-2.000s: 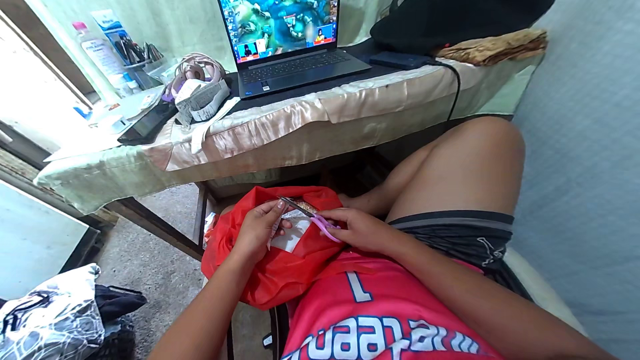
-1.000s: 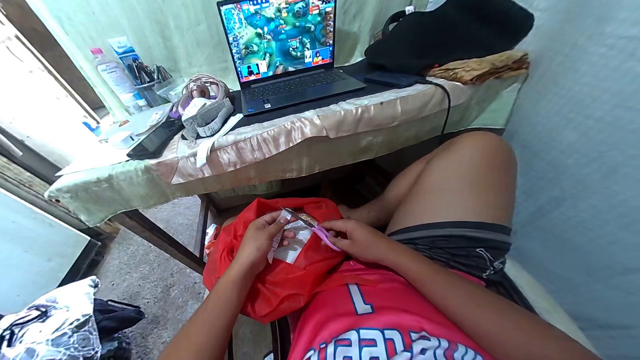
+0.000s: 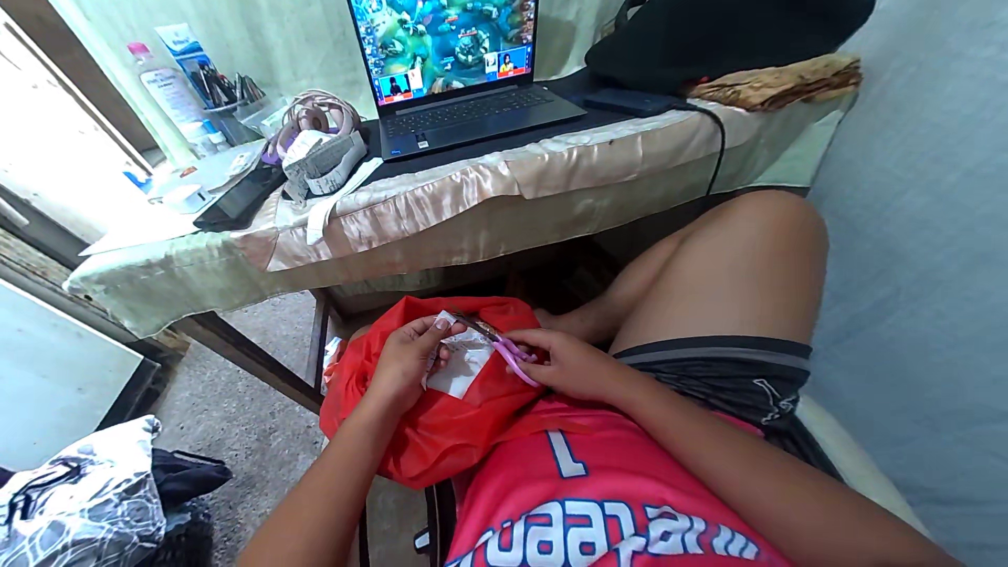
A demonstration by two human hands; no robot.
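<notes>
Over my lap lies a red bag [image 3: 425, 441], its mouth spread around white pieces of paper [image 3: 463, 368]. My left hand [image 3: 409, 358] pinches a small white piece between thumb and fingers above the bag. In my right hand [image 3: 555, 361] are scissors with pink-purple handles [image 3: 516, 361]; their blades point left, toward the fingertips of my left hand and the white piece. Whether the blades touch the piece is too small to tell.
A cloth-covered table [image 3: 441, 209] in front holds a laptop [image 3: 480, 118], a grey strap bundle [image 3: 323, 164], a pen holder [image 3: 235, 118], a bottle [image 3: 169, 94] and a black bag [image 3: 724, 39]. Patterned cloth [image 3: 87, 500] lies at lower left.
The view has shifted slightly. Both hands stay above the red bag, with the scissors in my right hand; the white piece in my left hand looks smaller than one second ago.
</notes>
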